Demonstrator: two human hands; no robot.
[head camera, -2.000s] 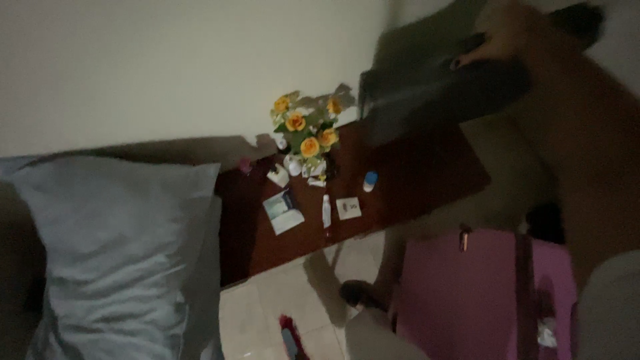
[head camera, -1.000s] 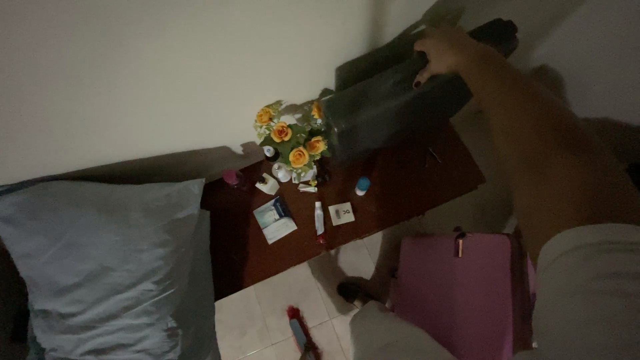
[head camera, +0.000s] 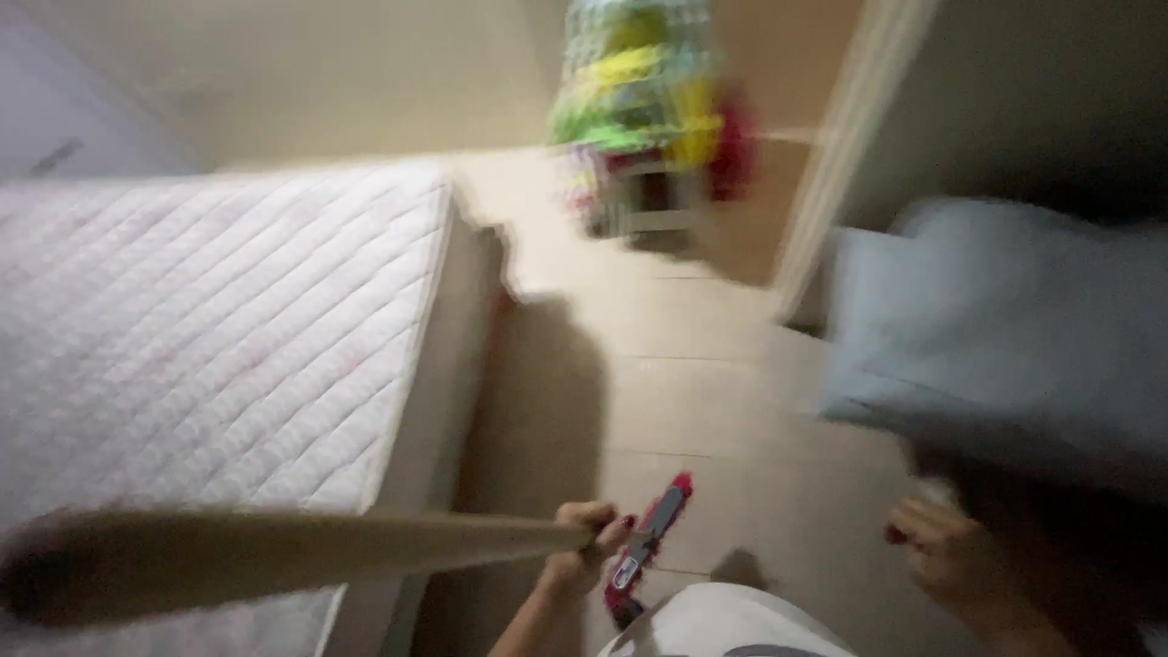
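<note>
My left hand (head camera: 584, 543), low at the centre, is closed around a pale pole (head camera: 365, 543). The pole runs left across the view and looks thicker, with a dark end, near the left edge. Just right of that hand, a flat mop head (head camera: 652, 534) with a grey plate and red fringe lies over the tiled floor; the joint between it and the pole is not clear. My right hand (head camera: 940, 561) is blurred at the lower right, fingers curled, below a grey-blue pillow (head camera: 995, 319). A small pale patch shows by its fingers; whether it holds anything is unclear.
A bare white quilted mattress (head camera: 228, 338) on a bed fills the left. Tiled floor (head camera: 693, 392) runs between it and the pillow. A blurred rack with colourful items (head camera: 643, 119) stands at the back. A wall edge (head camera: 849, 155) rises at right.
The view has swung far from the side table with flowers to the bed and floor. My right hand, earlier on a large dark object above that table, is now low at the right, away from it.
</note>
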